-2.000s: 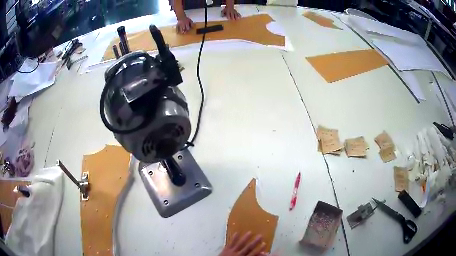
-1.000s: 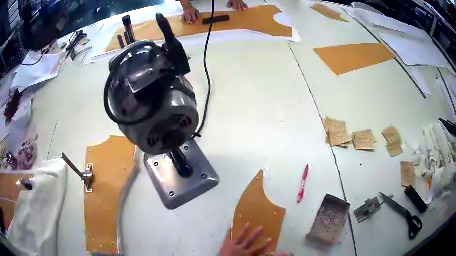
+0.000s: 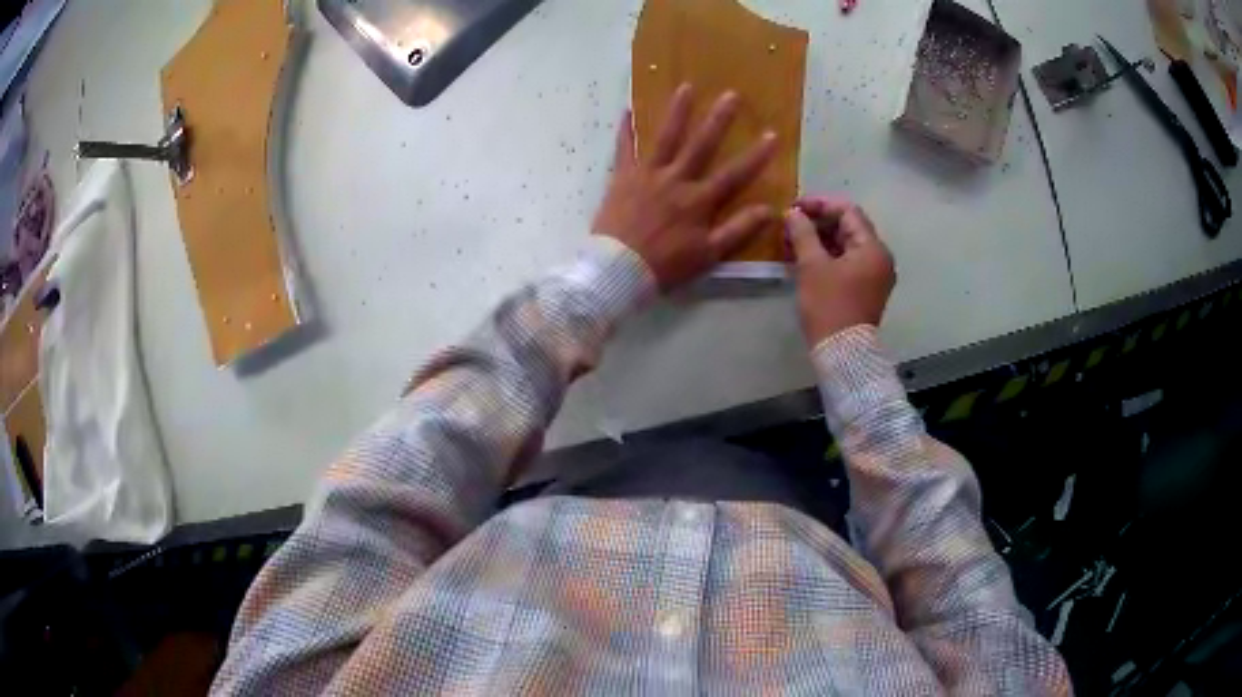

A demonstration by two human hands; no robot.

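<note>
A tan card pattern [image 3: 729, 82] with tiny pin heads lies in front of me. A thin white fabric edge [image 3: 749, 271] shows below its lower end. My left hand [image 3: 688, 198] lies flat on the pattern with its fingers spread, holding nothing. My right hand [image 3: 840, 266] is at the pattern's lower right edge, thumb and fingertips drawn together by the edge. Anything between those fingertips is too small to make out.
A second tan pattern [image 3: 232, 204] with a metal clamp [image 3: 177, 146] and white fabric [image 3: 102, 368] lie left. The cutter base plate [image 3: 422, 34] is at the top. Pin box [image 3: 960, 82], small metal piece [image 3: 1072, 75] and scissors [image 3: 1185, 136] lie right. The table edge [image 3: 1008, 347] is near me.
The view has tilted down, showing my sleeves and the table's front edge; the cutter's motor has left view. My right hand is now fully visible at the pattern's edge. My left hand remains on the pattern.
</note>
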